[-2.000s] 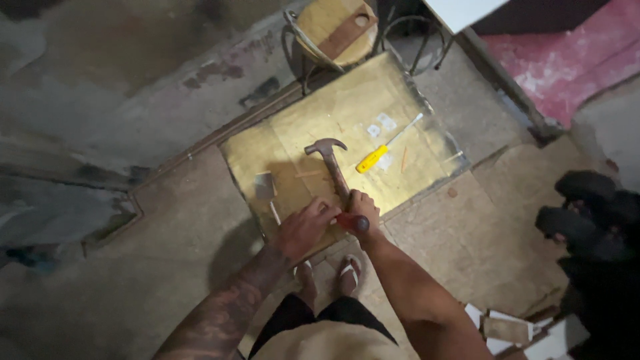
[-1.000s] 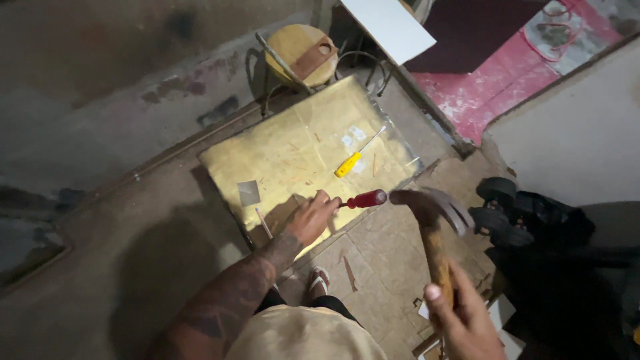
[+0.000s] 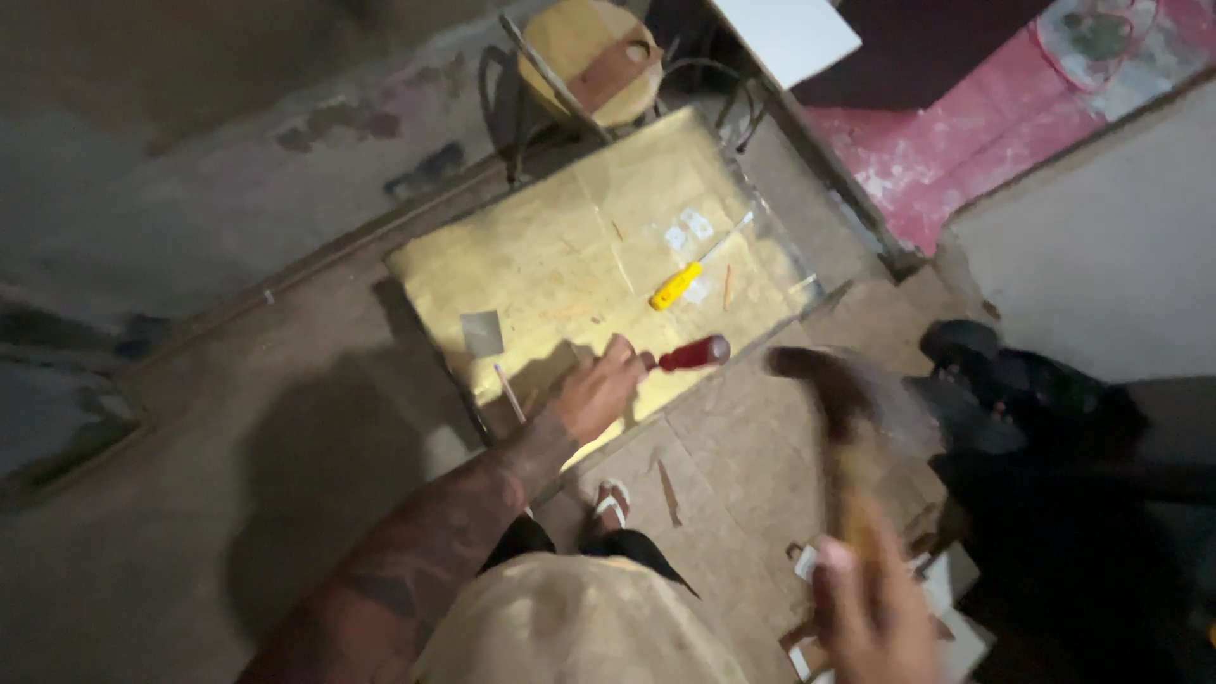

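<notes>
My left hand [image 3: 600, 388] is at the near edge of a yellowish tabletop [image 3: 532, 252], closed on a tool with a red handle [image 3: 693, 353] that points right; its far end is hidden by the fingers. Off the table at the right, my right hand [image 3: 879, 608] grips a claw hammer [image 3: 845, 427] by its wooden handle, head up and blurred. A yellow-handled screwdriver [image 3: 676, 287] lies on the table beside small pale pieces [image 3: 689, 228]. Left of my left hand are a grey square piece [image 3: 483, 333] and a thin pen-like stick [image 3: 510, 392].
Behind the table stands a round wooden stool [image 3: 591, 62] with a brown board on it. A white panel [image 3: 793, 38] is at the top right. Dark items [image 3: 1035, 380] lie at the right, and scraps [image 3: 807, 655] lie on the floor below. My sandalled foot [image 3: 611, 503] is by the table.
Two seconds ago the hammer lay on the table with both hands near the red handle. My right hand has since taken the hammer and moved right with it. The left hand stays at the table.
</notes>
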